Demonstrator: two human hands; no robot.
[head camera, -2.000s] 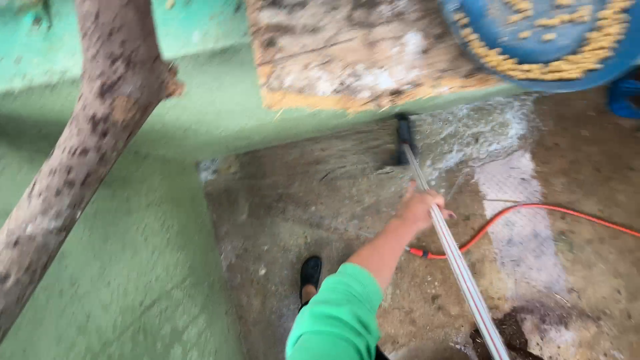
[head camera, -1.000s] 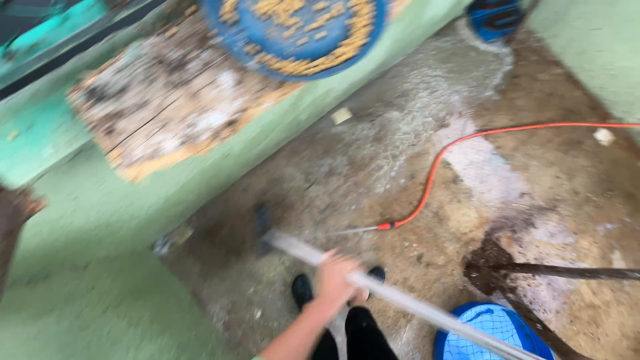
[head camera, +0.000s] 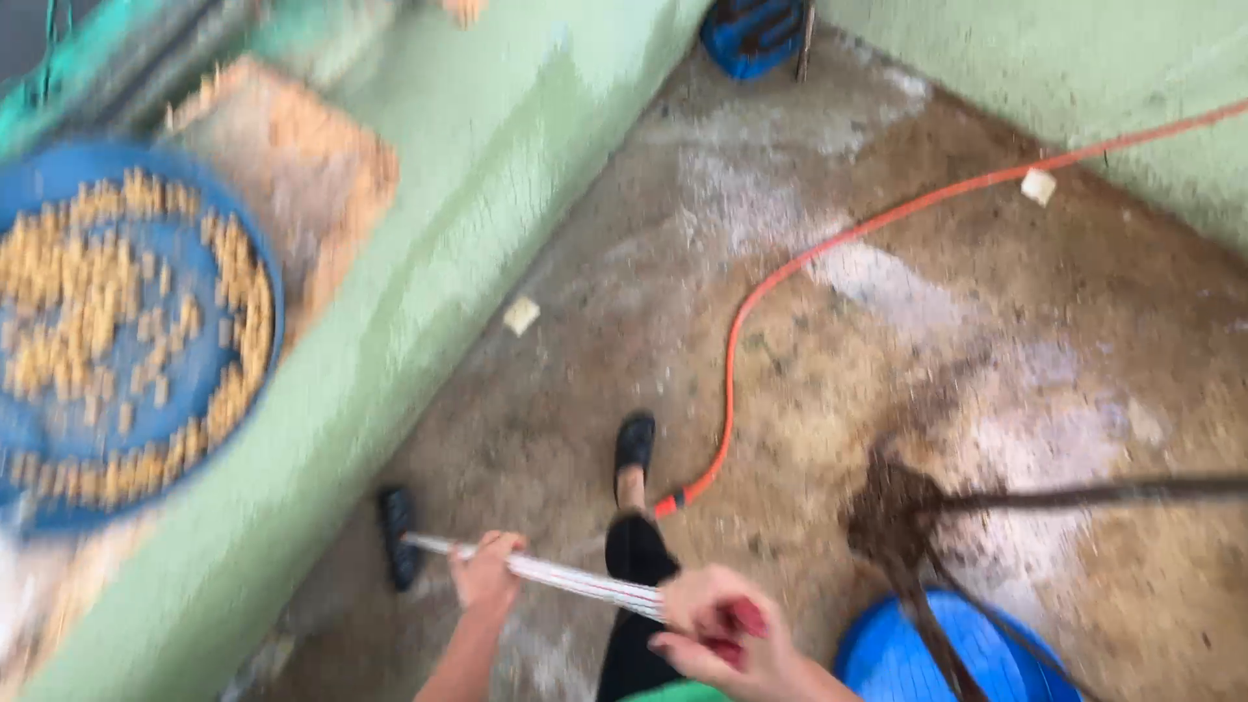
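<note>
My left hand (head camera: 487, 575) is closed around the white striped handle (head camera: 585, 582) of a floor brush or broom, fairly near its head. The dark head (head camera: 398, 536) rests on the wet concrete floor beside the foot of the green wall. Nearer my body, my right hand (head camera: 726, 624) grips the upper end of the same handle, its fingertips showing red. One foot in a black shoe (head camera: 636, 448) stands on the floor beyond the handle, right by the end of an orange hose (head camera: 731, 351).
A large blue basin (head camera: 278, 302) of tan pellet-like pieces sits on boards atop the green wall (head camera: 429, 244). At right, a muddy clump with dark sticks (head camera: 892, 517) lies by a blue tub (head camera: 858, 634). Another blue object (head camera: 746, 63) stands at the far corner.
The view has swung considerably to the right. Both hands now show on the handle, where one showed before. One foot is visible now, where two showed a second ago.
</note>
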